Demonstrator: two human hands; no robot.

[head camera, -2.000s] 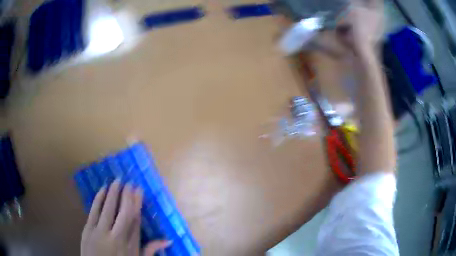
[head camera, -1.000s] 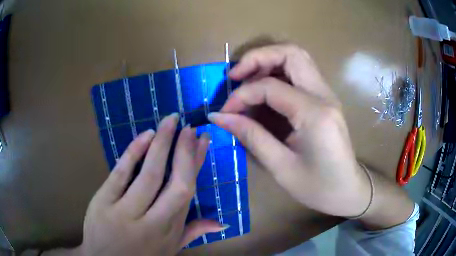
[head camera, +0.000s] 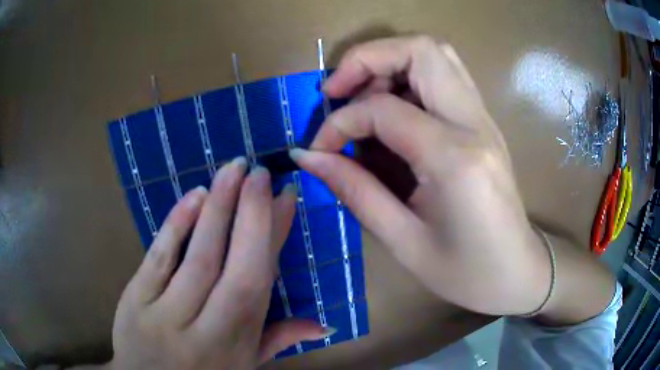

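A dark blue solar cell [head camera: 202,137] lies flat on the brown table, pale dotted busbars running along it. Silver tabbing ribbons [head camera: 237,79] stick out past its far edge. My left hand [head camera: 210,267] lies over the cell's near left part, fingers close together, fingertips against its face. My right hand [head camera: 420,173] holds a small black piece [head camera: 278,162] between thumb and forefinger on the cell. The piece spans the gap to my left fingertips, which touch its left end. Part of the cell is hidden under both hands.
Scissors [head camera: 609,209] with one red-orange and one yellow loop lie at the right. Beside them is a tangled heap of silver ribbon offcuts [head camera: 587,130]. A white translucent object [head camera: 631,19] is at the top right corner. Dark racks [head camera: 644,238] stand past the table's right edge.
Both hands came together over the cell; my right hand came back from the far right with the black piece. Since one second ago, the cell shifted slightly left and away in view.
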